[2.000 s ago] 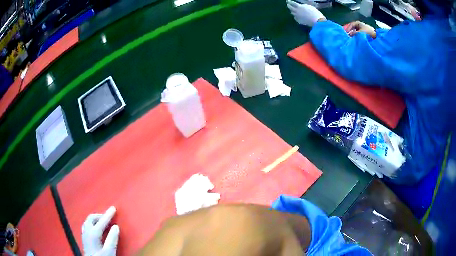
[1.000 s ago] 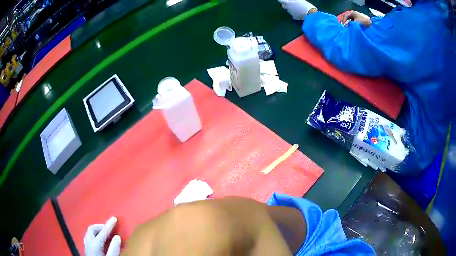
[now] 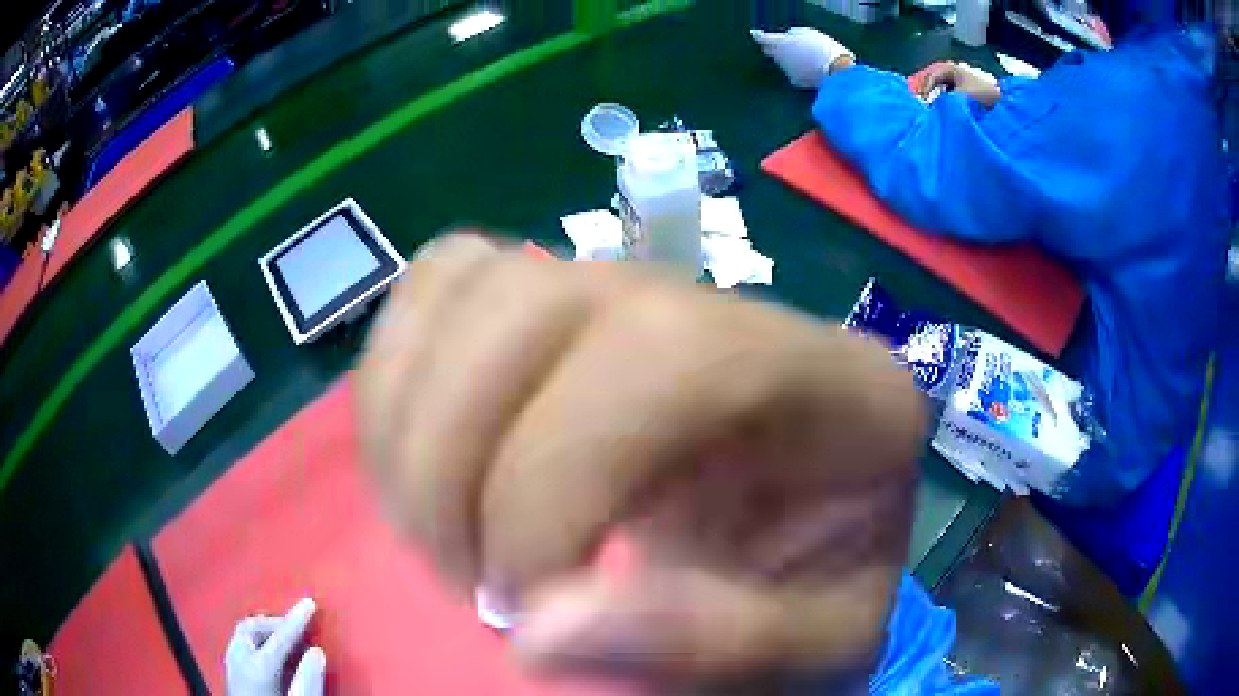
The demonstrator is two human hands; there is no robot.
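My right hand is bare, large and blurred close to the camera, with curled fingers. A small white bit shows at its lower left edge; I cannot tell if it is held. The hand hides much of the red mat, including the places where a white bottle and a wipe lay. My left hand, in a white glove, is low at the left on the mat. Its thumb and finger are apart, it is empty, and the bottom edge cuts it off.
A white-framed e-reader and a shallow white box lie on the green surface at left. An open-capped bottle stands among wipes. A blue-white wipes pack is at right. A person in blue works at upper right.
My right hand has risen close to the camera and now covers the nearer bottle and the wipe. The e-reader and white box have shifted right in view. My left hand has hardly moved.
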